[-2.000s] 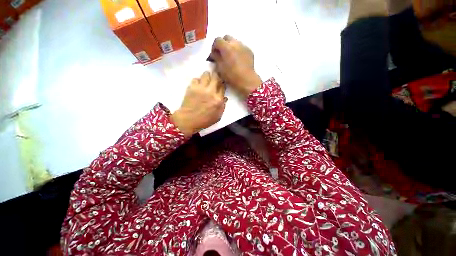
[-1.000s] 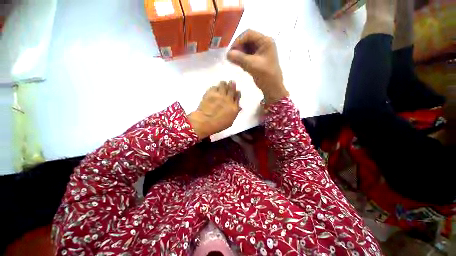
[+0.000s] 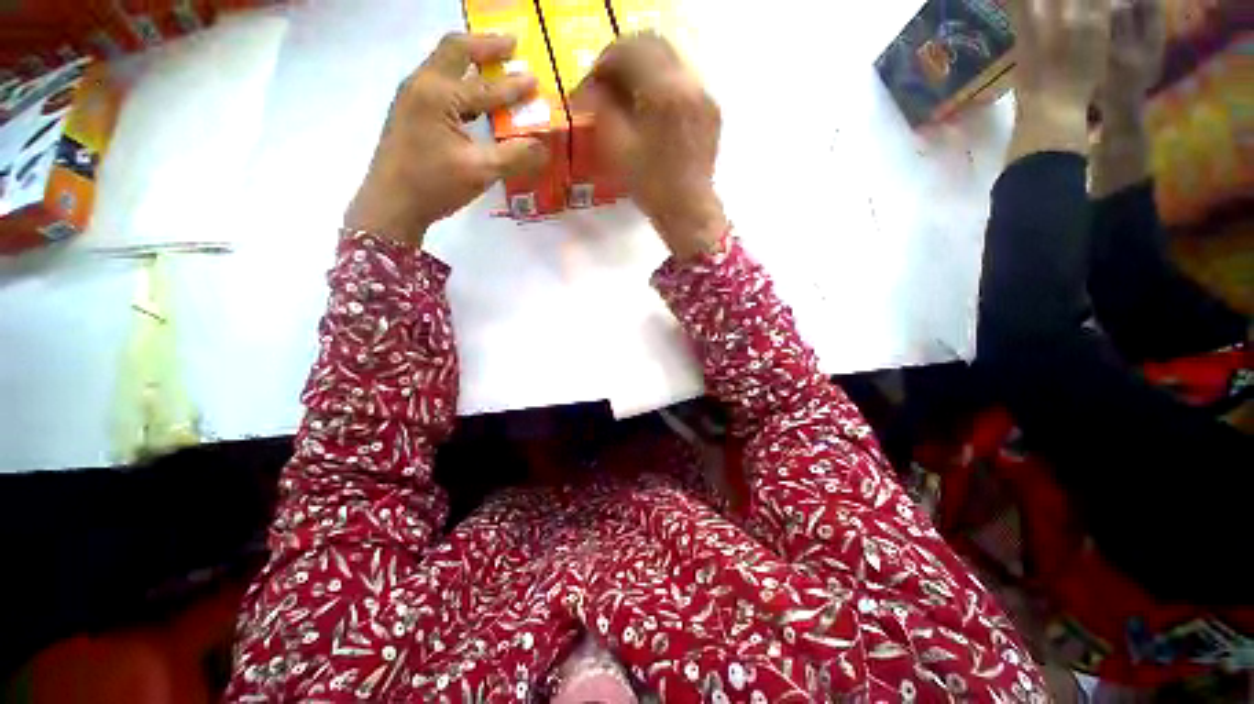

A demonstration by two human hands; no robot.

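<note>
Orange product boxes (image 3: 536, 165) with yellow tops and small white barcode patches stand in a tight row on the white table. My left hand (image 3: 443, 135) is at the left end of the row, its fingers on the top and its thumb at the near face of the leftmost box. My right hand (image 3: 657, 127) is at the right side of the row, fingers curled and slightly blurred, partly covering the boxes. Whether its fingers grip a box or something small is hidden. A white sheet (image 3: 619, 337) lies at the table edge below my hands.
Another person's hands (image 3: 1052, 83) and dark sleeves are at the right, beside a dark-faced box (image 3: 949, 58). A box with a dark picture (image 3: 52, 151) lies at the far left, with more orange boxes (image 3: 151, 21) behind. A yellowish strip (image 3: 154, 365) lies at the left table edge.
My left hand has moved up from the white sheet onto the leftmost box. My right hand has moved to the right side of the row. The view has shifted, showing more boxes at both sides.
</note>
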